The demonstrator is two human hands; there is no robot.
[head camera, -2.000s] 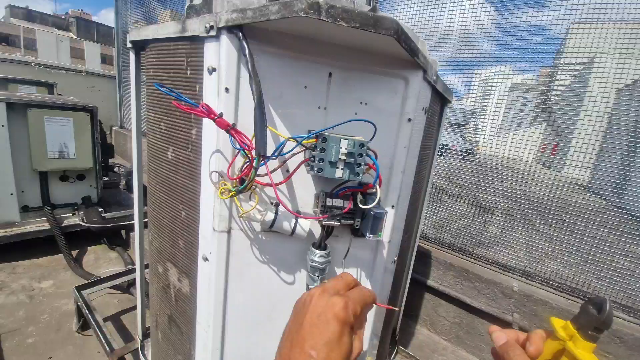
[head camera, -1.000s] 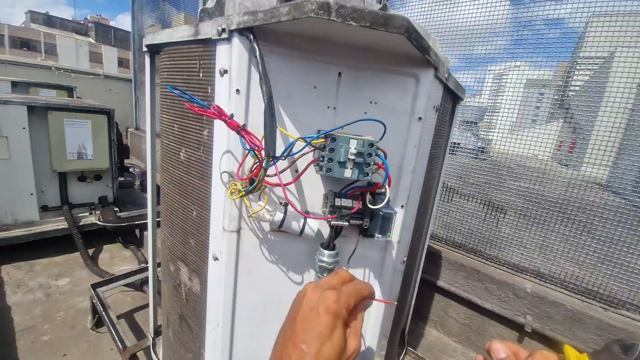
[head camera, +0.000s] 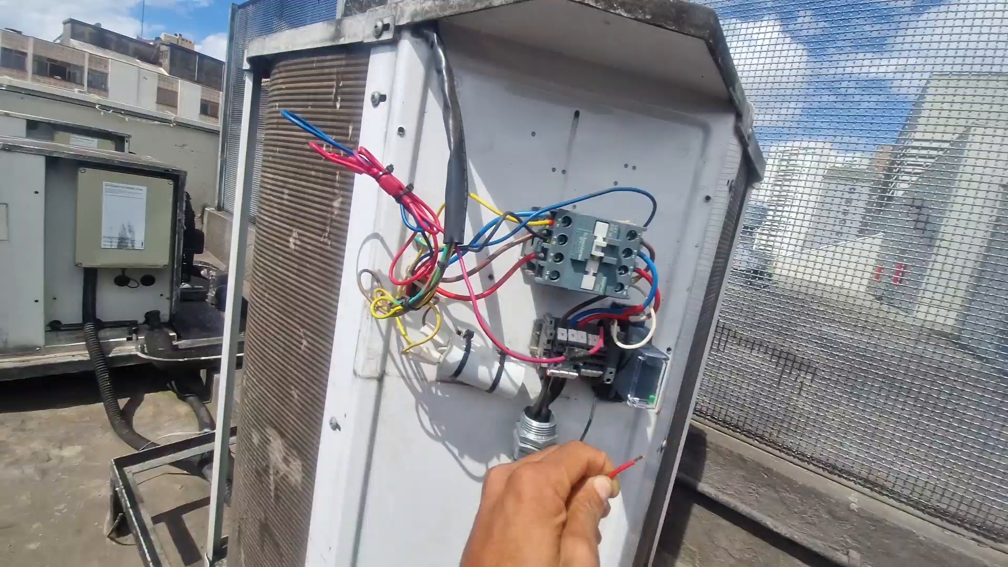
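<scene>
My left hand (head camera: pixel 543 504) is at the bottom centre, pinching a red wire (head camera: pixel 628 466) between thumb and fingers, its tip pointing up and right. Just above the knuckles is a metal conduit fitting (head camera: pixel 535 431) with black cables rising from it to a terminal block (head camera: pixel 579 339). Above the block, a grey contactor (head camera: pixel 587 253) is mounted on the white panel of an outdoor condensing unit, with blue, red, yellow and brown wires on it. A small clear-fronted relay (head camera: pixel 647 378) sits at the block's right. A bundle of pink-red wires (head camera: pixel 391 185) hangs at the left. My right hand is not in view.
The finned coil (head camera: pixel 295 315) forms the unit's left side. A white cylinder (head camera: pixel 480 365), likely a capacitor, is strapped to the panel. Wire mesh fencing (head camera: pixel 858 236) stands at the right. A metal frame (head camera: pixel 130 480) and another unit with a grey box (head camera: pixel 126 216) are at the left.
My right hand, holding a yellow and black tool at the lower right two seconds ago, has dropped out of view. My left hand keeps its pinch on the red wire.
</scene>
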